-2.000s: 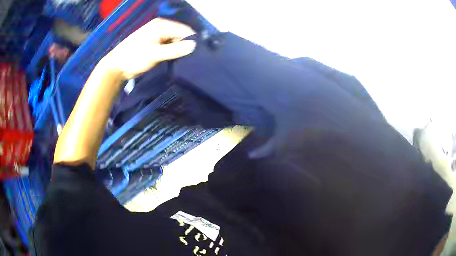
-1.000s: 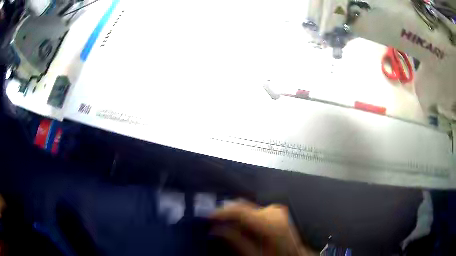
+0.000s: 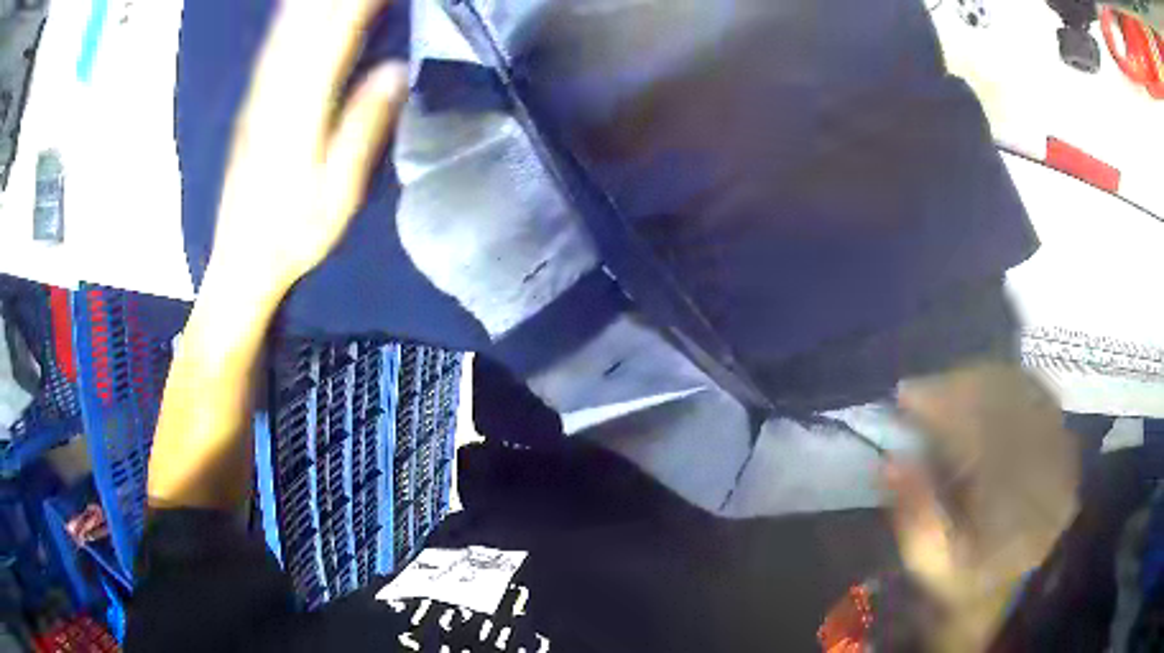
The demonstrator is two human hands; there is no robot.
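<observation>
A navy garment piece with pale grey-blue facing lies spread over the machine table and hangs past its front edge. The facing runs from top centre down to the lower right, beside a dark folded seam. My left hand lies flat over the navy cloth at upper left; its fingertips are cut off by the top edge, so its grip cannot be told. My right hand is blurred at the lower right, closed on the garment's near right edge where the facing ends.
The white machine table shows at left and right, with a ruler along its front edge. Red-handled scissors and red tape are at upper right. A blue plastic crate stands below the table; more crates are at left.
The garment piece has come up onto the table, covering much of its bare surface. My left hand has come into view over it. My right hand now holds its edge at the lower right.
</observation>
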